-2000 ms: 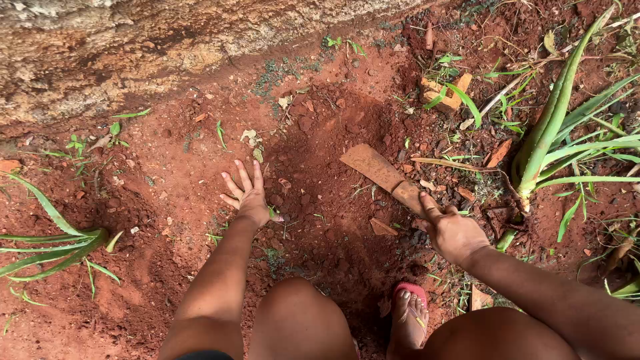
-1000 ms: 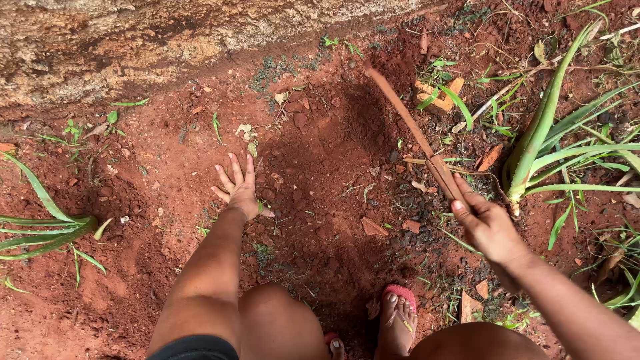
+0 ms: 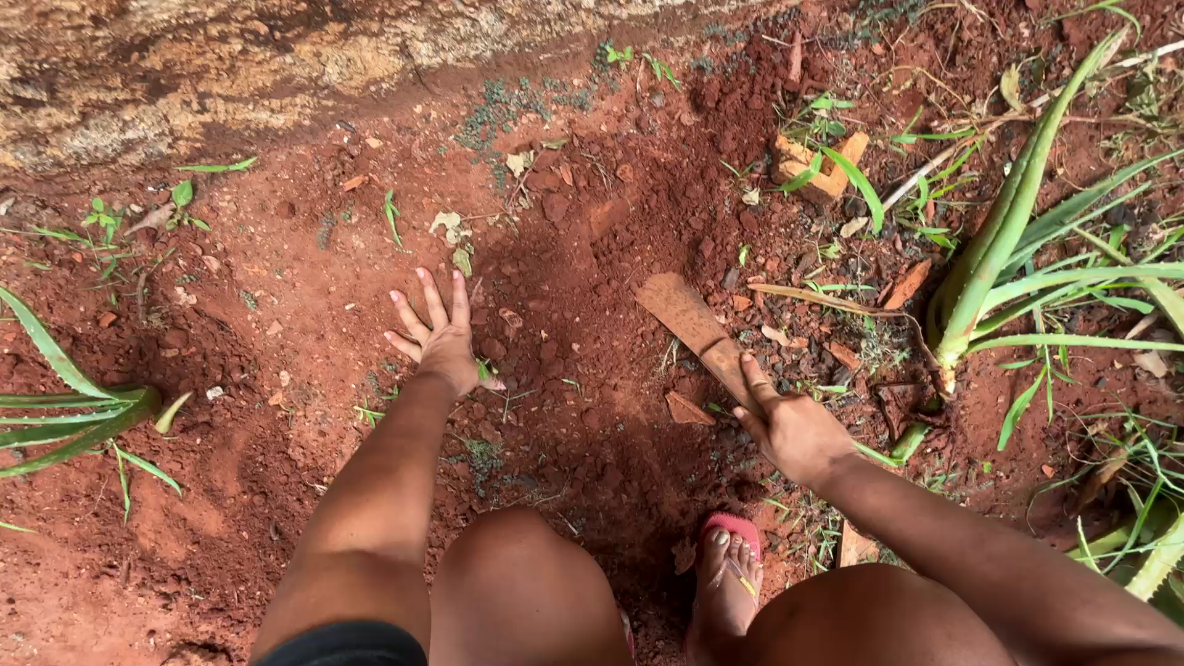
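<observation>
My left hand [image 3: 442,342] rests with fingers spread on the red soil [image 3: 314,305], holding nothing. My right hand [image 3: 800,430] grips the handle end of a flat, soil-coated blade tool [image 3: 684,316], which looks like a machete. Its broad, blunt end points up and left over loose, dug soil between my hands. To the right of that hand lies an aloe-like plant [image 3: 994,240] with its base exposed. Another such plant [image 3: 102,416] stands in the soil at the far left.
A rough stone or earth wall [image 3: 231,65] runs along the top left. A broken brick piece [image 3: 823,166] lies near the upper right, with weeds around it. My foot in a pink flip-flop [image 3: 731,555] is below. More spiky leaves [image 3: 1161,555] show at the lower right.
The blade swung up toward the wall one second ago and is now back lower, its flat face showing. The left hand has stayed on the soil.
</observation>
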